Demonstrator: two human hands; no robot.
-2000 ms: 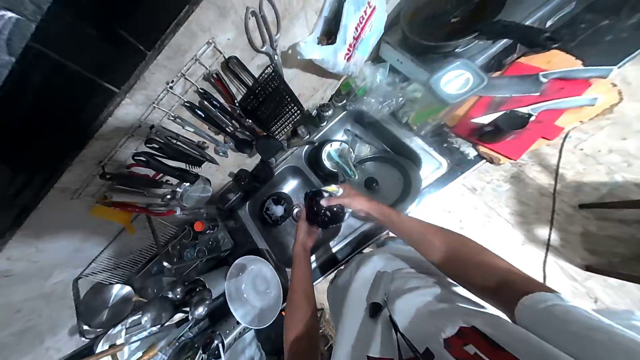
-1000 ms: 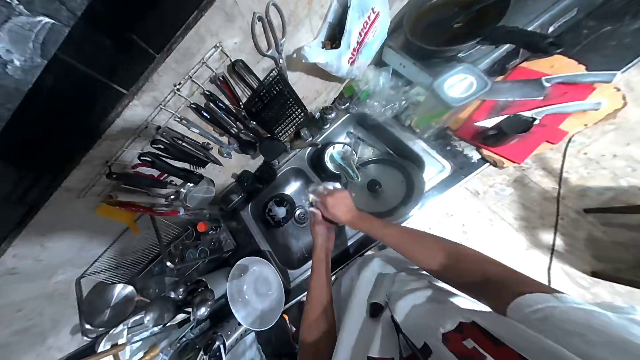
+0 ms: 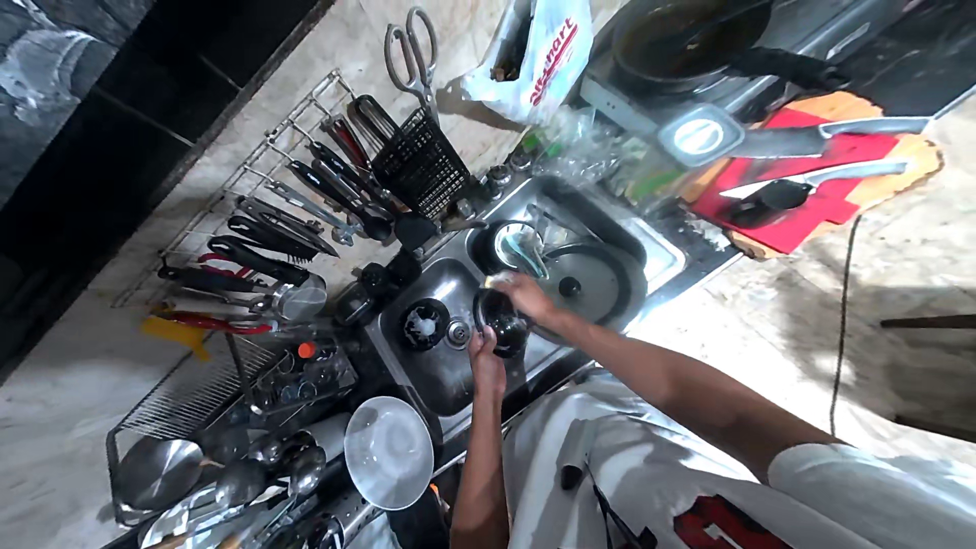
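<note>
Over the double-basin steel sink, my left hand [image 3: 486, 358] grips the lower left edge of a glossy black bowl [image 3: 507, 324]. My right hand [image 3: 522, 296] is at the bowl's upper right side, with a small pale yellowish thing at its fingertips, perhaps a sponge. A black round dish [image 3: 425, 324] with white foam sits in the left basin, beside the drain [image 3: 458, 333]. In the right basin lie a large round lid [image 3: 591, 286] with a dark knob and a shiny bowl [image 3: 520, 245].
A translucent bowl [image 3: 389, 453] stands left of my left forearm, near a dish rack [image 3: 114, 473]. Utensils hang on a wire wall rack [image 3: 252, 171] beside a black basket [image 3: 422, 166]. Knives lie on a red mat [image 3: 793, 221] at right, below a pan [image 3: 686, 38].
The black bowl, hard to make out between my hands one second ago, shows clearly now. My right hand has shifted to its upper right side.
</note>
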